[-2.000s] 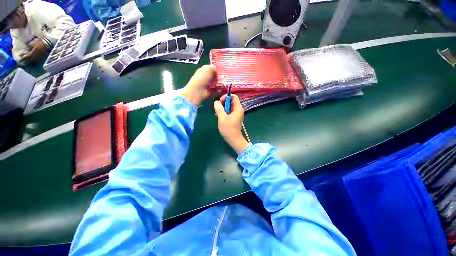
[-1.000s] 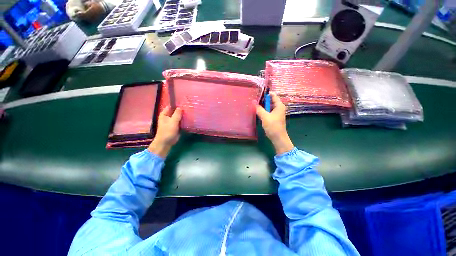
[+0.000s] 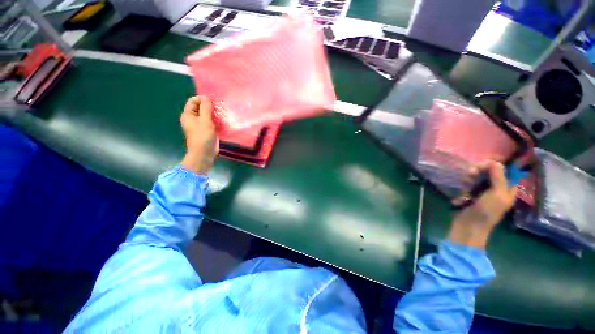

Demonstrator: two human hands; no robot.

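My left hand (image 3: 199, 130) holds an emptied-looking red bubble bag (image 3: 264, 75) by its lower left corner, raised over the left stack of red bags and black-bordered panels (image 3: 264, 147). My right hand (image 3: 484, 199) holds a clear, black-bordered touch panel (image 3: 399, 104) by its right end, tilted above the bench. The red bag stack shows through and behind the glass. A small blue hand tool (image 3: 515, 175) is also in my right hand. My right fingers are blurred.
Clear bubble bags (image 3: 566, 196) lie at the right, with a grey-white blower (image 3: 553, 91) behind. Strips of black parts (image 3: 375, 49) lie at the far side. Another red-edged stack (image 3: 40, 77) is at the far left on the green bench (image 3: 313, 189).
The panel and red bag, held together between both hands before, are now apart: bag up and left in my left hand, panel to the right in my right. The view has turned.
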